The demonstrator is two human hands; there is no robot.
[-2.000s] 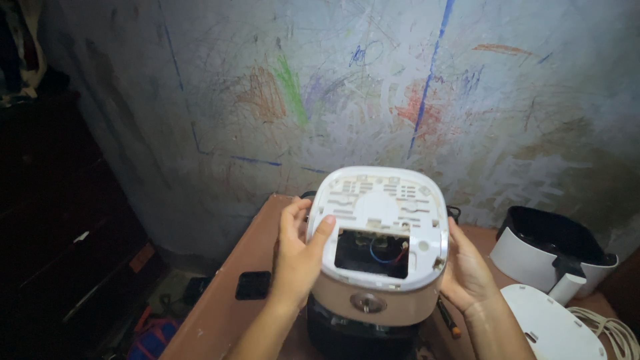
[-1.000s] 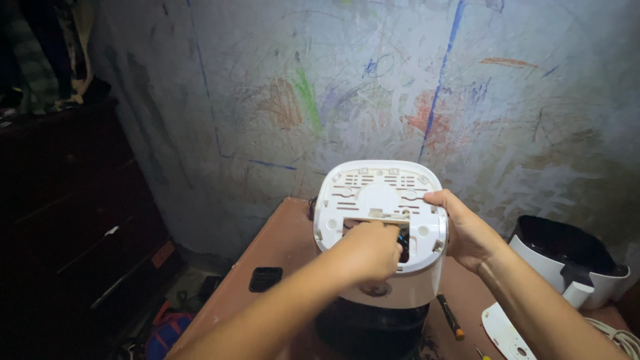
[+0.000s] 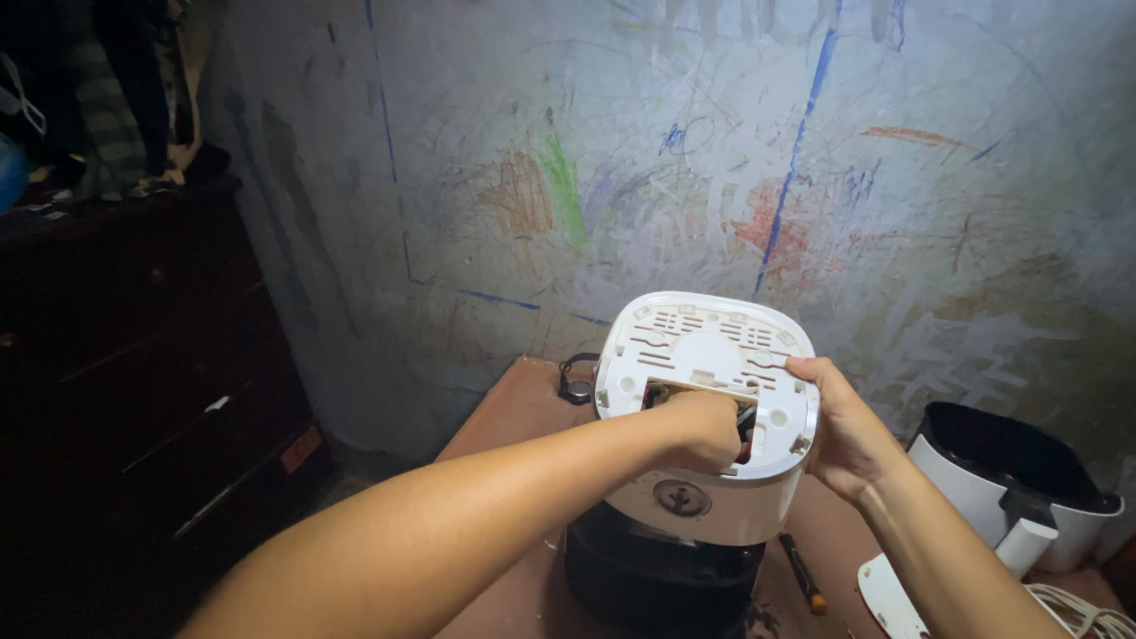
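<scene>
A white air fryer body [image 3: 710, 355] stands on the table with its slotted white plastic top panel facing me; the lower part is black and a round dial [image 3: 682, 498] is on the front. My left hand [image 3: 701, 430] reaches through the rectangular opening of the panel, its fingers hidden inside near some wires. What those fingers touch cannot be seen. My right hand [image 3: 839, 426] grips the right side of the body, thumb on the edge of the panel.
At right are a white air fryer basket [image 3: 967, 479] with a black inside, a white plastic cover [image 3: 879, 590] and a coiled cable [image 3: 1078, 612]. A screwdriver [image 3: 803, 577] lies beside the body. A black cord with a plug [image 3: 577, 390] is behind it. Dark drawers [image 3: 133, 355] stand left.
My left hand has moved from the left side of the body into the opening, where it stays. My right thumb has come up onto the panel's edge. The view has shifted somewhat.
</scene>
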